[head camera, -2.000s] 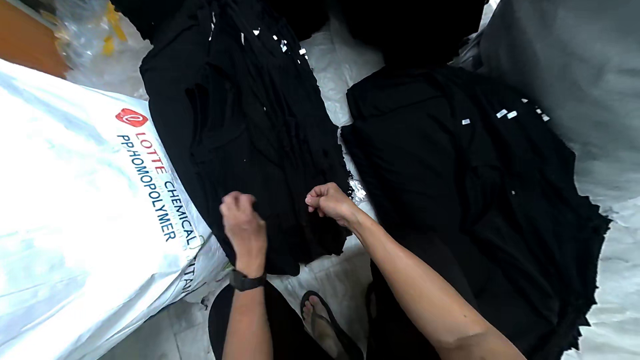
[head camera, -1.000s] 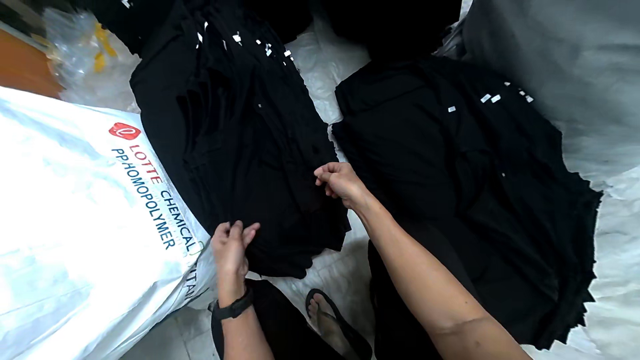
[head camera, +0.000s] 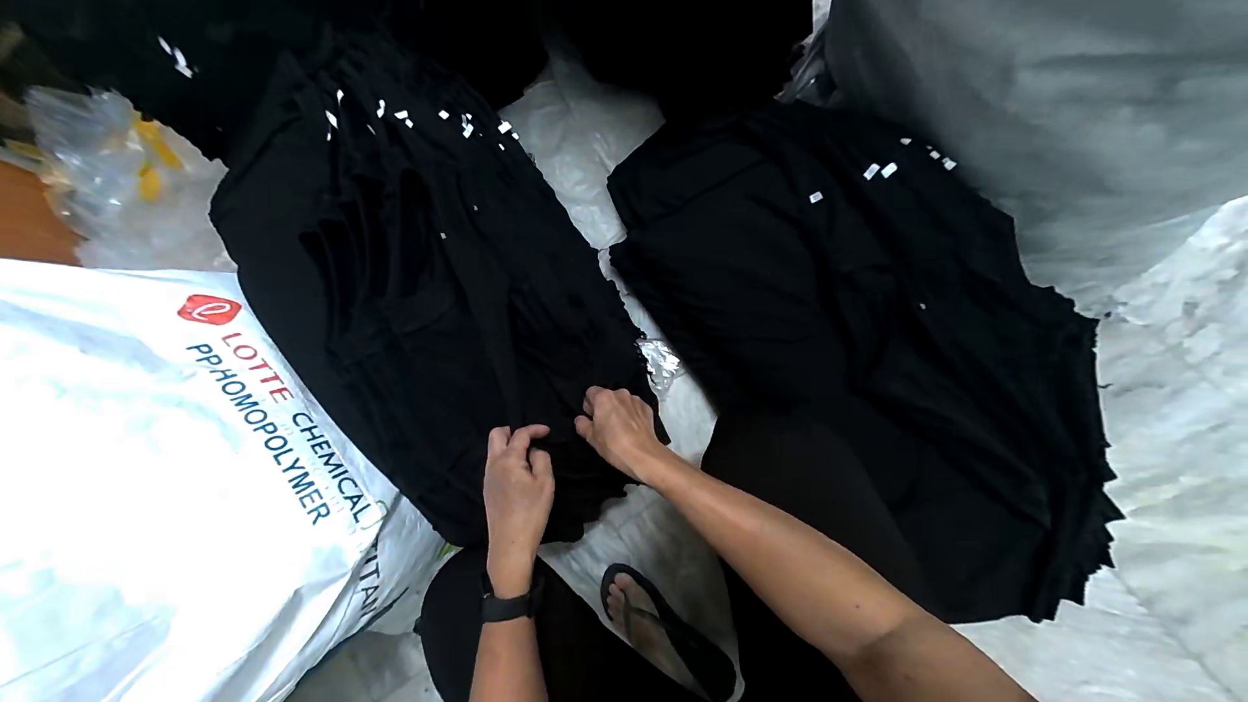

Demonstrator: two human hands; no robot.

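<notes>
Black fabric pieces lie in a long overlapping pile [head camera: 409,322] ahead of me, with small white tags near its far end. Over the near end of this pile is my left hand [head camera: 519,478], its fingers bent, a dark band on the wrist. My right hand [head camera: 620,427] rests at the pile's near right edge with its fingers curled down on the cloth. Whether either hand pinches the black cloth cannot be made out. A second black fabric pile [head camera: 858,322], also tagged in white, spreads to the right.
A large white printed sack [head camera: 146,468] stands at the left, against the first pile. Clear plastic bags [head camera: 107,185] lie behind it. Grey sheeting [head camera: 1053,127] bulges at the upper right. My sandalled foot [head camera: 643,614] is on the pale floor covering below the hands.
My right hand has moved down along the pile's right edge, nearer to my left hand. The view has shifted somewhat.
</notes>
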